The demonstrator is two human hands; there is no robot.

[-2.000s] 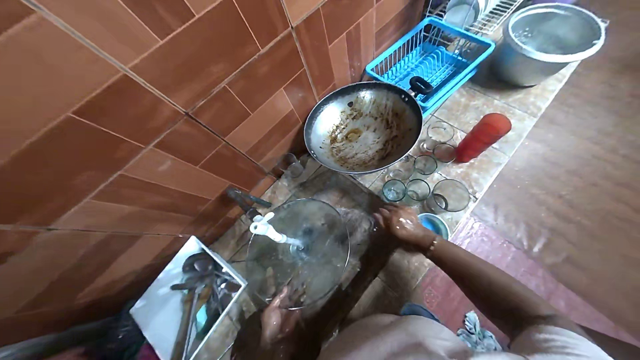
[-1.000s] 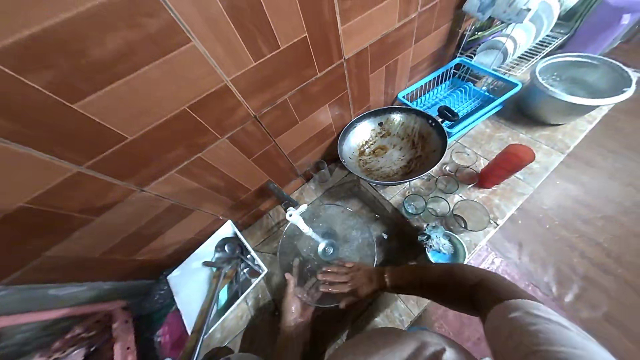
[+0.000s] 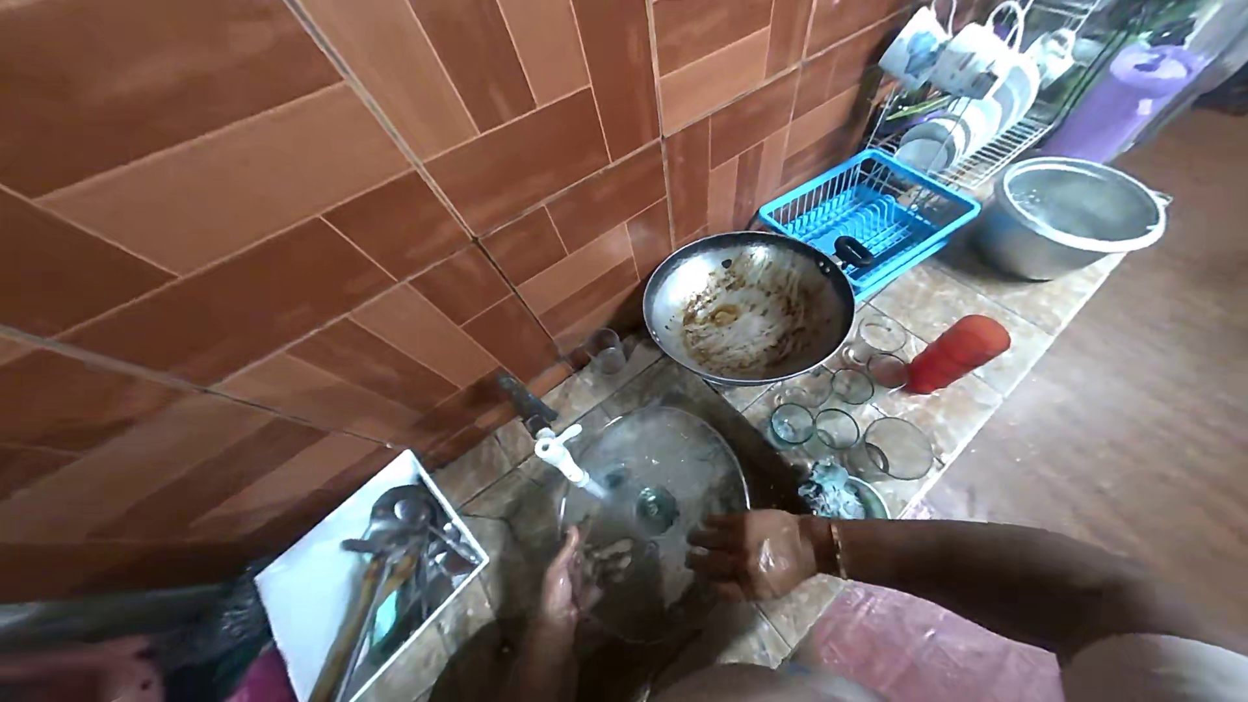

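A round glass lid (image 3: 682,468) with a knob lies over the dark sink under the white tap (image 3: 558,453), and water runs onto it. My left hand (image 3: 573,585) is at the lid's lower left edge, fingers spread, apparently supporting it; its exact grip is unclear. My right hand (image 3: 760,554), wet with some foam, touches the lid's right side with its fingers stretched out. Just right of that hand, a scrubbing mesh (image 3: 832,490) sits in a small bowl (image 3: 871,499). Several drinking glasses (image 3: 837,427) stand on the tiled counter beyond.
A stained wok (image 3: 749,307) rests behind the glasses, beside a blue dish rack (image 3: 868,219). A red tumbler (image 3: 958,354) lies near the counter edge. A large metal pot (image 3: 1072,214) stands farther right. At left, a white container (image 3: 317,575) holds utensils. A tiled wall (image 3: 390,244) borders the sink.
My right hand was by the small bowl two seconds ago, then lay on the lid near my left hand; now it is at the lid's right side. The scrubbing mesh now sits in the bowl.
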